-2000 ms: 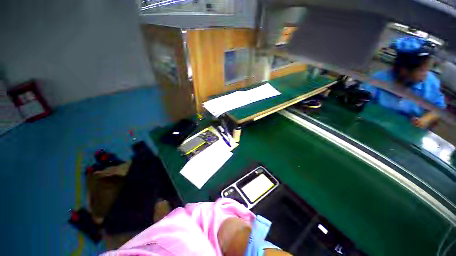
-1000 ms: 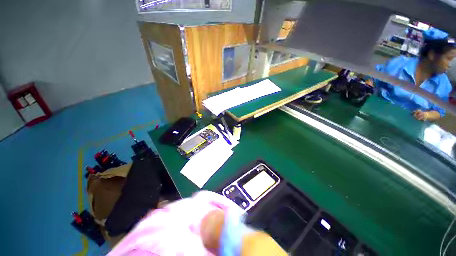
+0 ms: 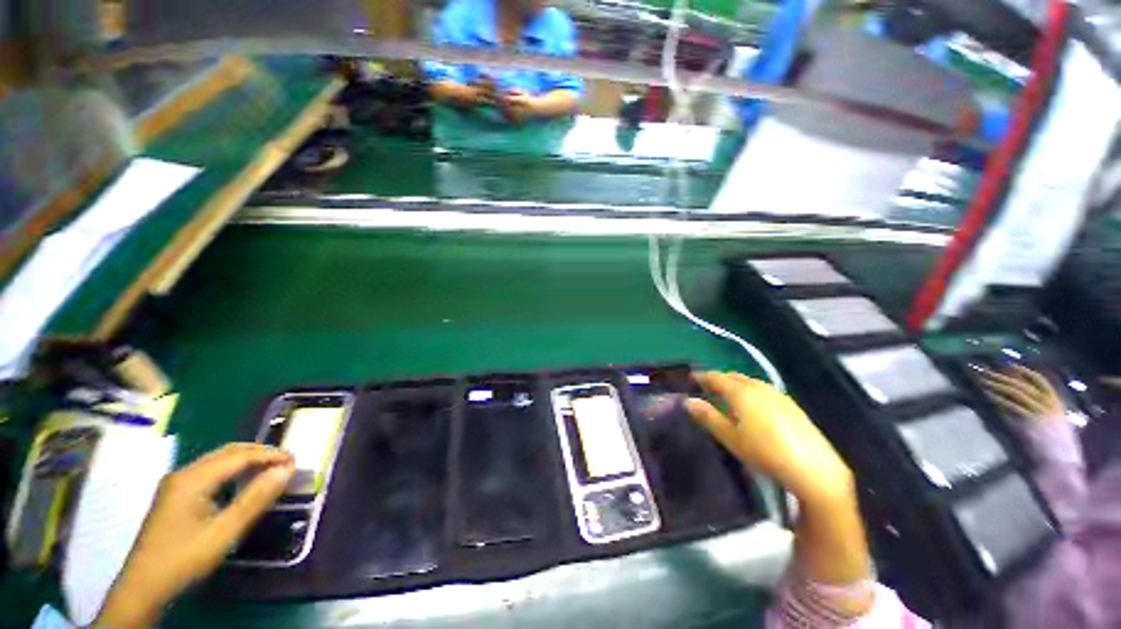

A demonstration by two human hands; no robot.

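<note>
A black phone tray [image 3: 334, 559] lies across the bench in front of me. A silver-rimmed housing with a pale battery [image 3: 601, 433] lies in it right of centre. Another housing [image 3: 299, 492] lies in the left end slot. Dark panels [image 3: 497, 473] fill slots between and beside them. My left hand [image 3: 203, 516] reaches over the left housing, thumb and forefinger close together on its pale part. My right hand [image 3: 781, 442] is at the right end slot, fingertips over the top of a dark panel [image 3: 695, 461]. Whether either hand grips anything is unclear.
A second tray with several grey-faced units [image 3: 897, 372] stands at right, near another person's hand [image 3: 1023, 393]. White cables [image 3: 670, 289] hang behind the tray. Papers [image 3: 117, 504] and an opened phone [image 3: 47, 485] lie at left. A person in blue [image 3: 504, 92] sits across the conveyor.
My view has swung right to face the bench. The tray now shows in full, and both my hands are over it; before, a blurred forearm and wristband hid part of it.
</note>
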